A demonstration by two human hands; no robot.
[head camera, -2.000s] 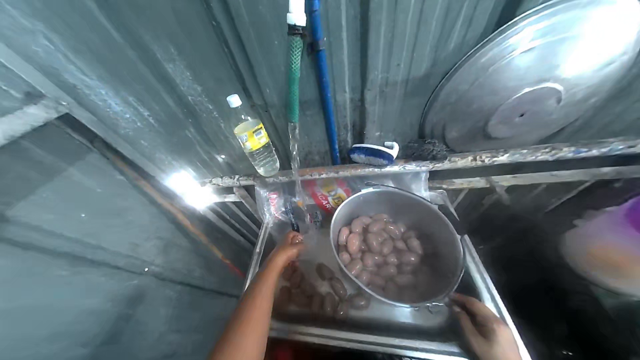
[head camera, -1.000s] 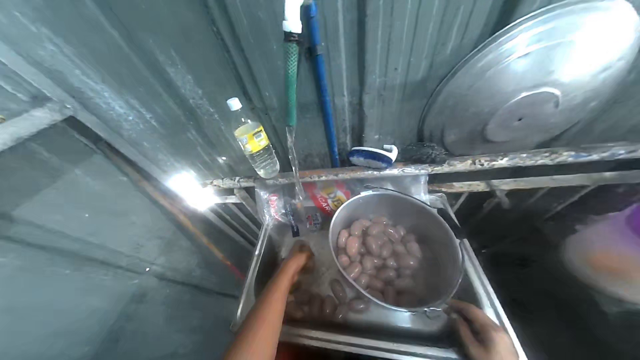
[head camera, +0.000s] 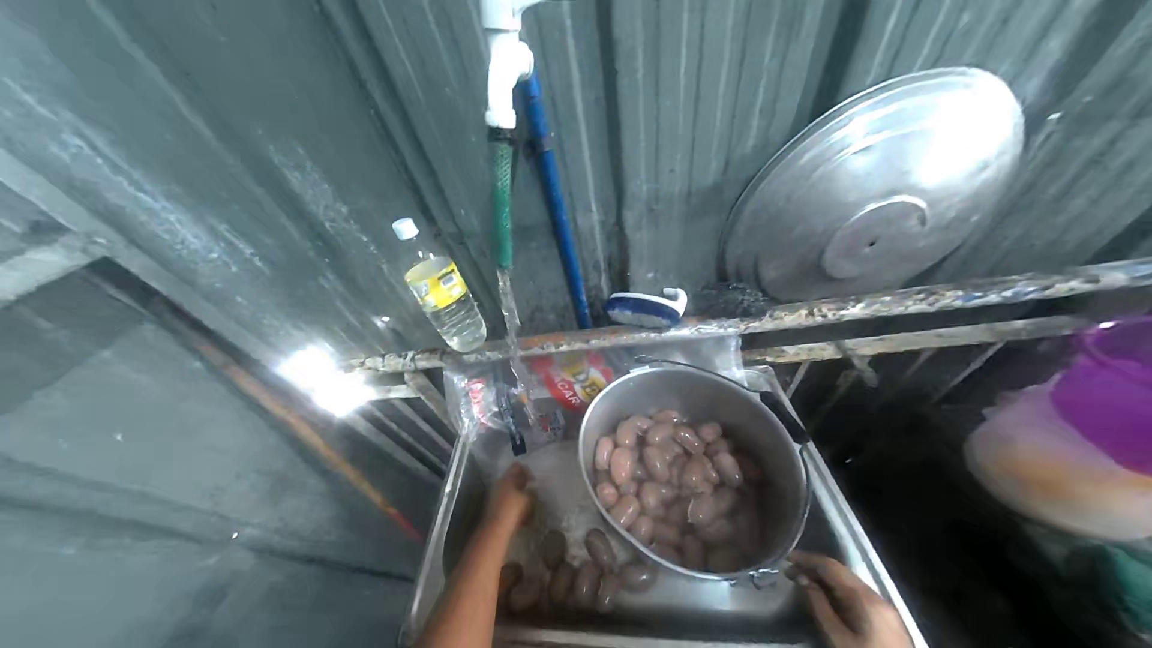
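Note:
A metal pot [head camera: 778,540] full of pinkish-brown oval tubers, perhaps potatoes [head camera: 666,468], stands in the right part of a metal sink [head camera: 886,576]. Several darker tubers [head camera: 585,580] lie on the sink floor at its left. My left hand [head camera: 513,498] is down in the sink, left of the pot; whether something is in its fingers cannot be told. Water runs from a green hose [head camera: 503,207] just above that hand. At the pot's lower right rim, by the handle joint, is my right hand [head camera: 841,594], its fingers touching or gripping the rim.
On the ledge behind the sink stand a bottle of yellowish liquid [head camera: 447,301] and a blue and white scrub brush [head camera: 646,308]. A large metal lid [head camera: 873,198] leans on the corrugated wall. Printed plastic [head camera: 571,378] covers the sink's back. Purple and whitish containers [head camera: 1062,450] are at right.
My left hand has shifted within the left part of the sink, down from the hose outlet and then back up a little. My right hand stays by the pot rim.

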